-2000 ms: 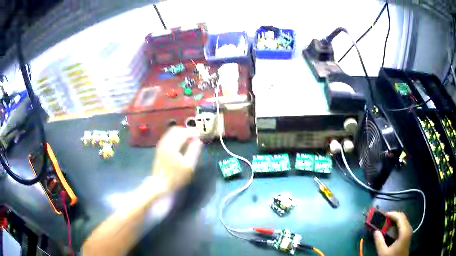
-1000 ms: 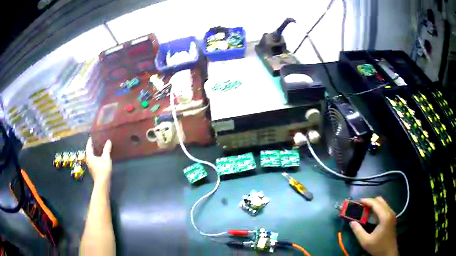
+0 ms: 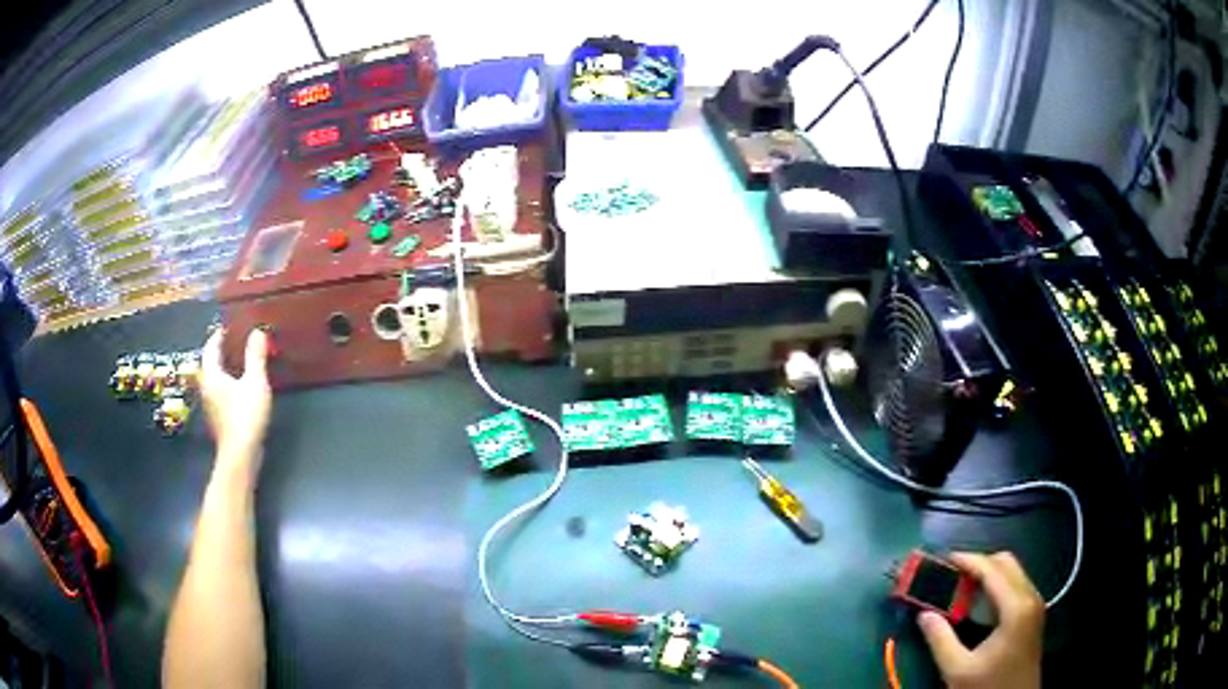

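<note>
My left hand (image 3: pixel 237 386) rests at the front left corner of the dark-red test power box (image 3: pixel 303 303), fingers apart near a red button. The box's raised panel shows lit red digits. My right hand (image 3: pixel 994 619) holds the small red USB tester (image 3: pixel 935 584), its screen dark and its metal plug pointing left. A power supply board (image 3: pixel 684 646) lies at the bottom centre, with the red and black test leads (image 3: pixel 609 621) at its left and an orange cable (image 3: pixel 777 673) at its right. A second board (image 3: pixel 657 537) lies loose above it.
Flat green boards (image 3: pixel 616 423) lie in a row before the white-topped instrument (image 3: pixel 673 229). A yellow-handled screwdriver or pen (image 3: pixel 784 499), fan (image 3: pixel 929 364) and white cable (image 3: pixel 997 489) are to the right. Black component trays (image 3: pixel 1104 350) stand far right; an orange-edged multimeter (image 3: pixel 61 498) is far left.
My left hand has moved from the socket area to the box's left front corner. The red digits on the panel have lit up. My right hand still holds the red tester. The view has shifted.
</note>
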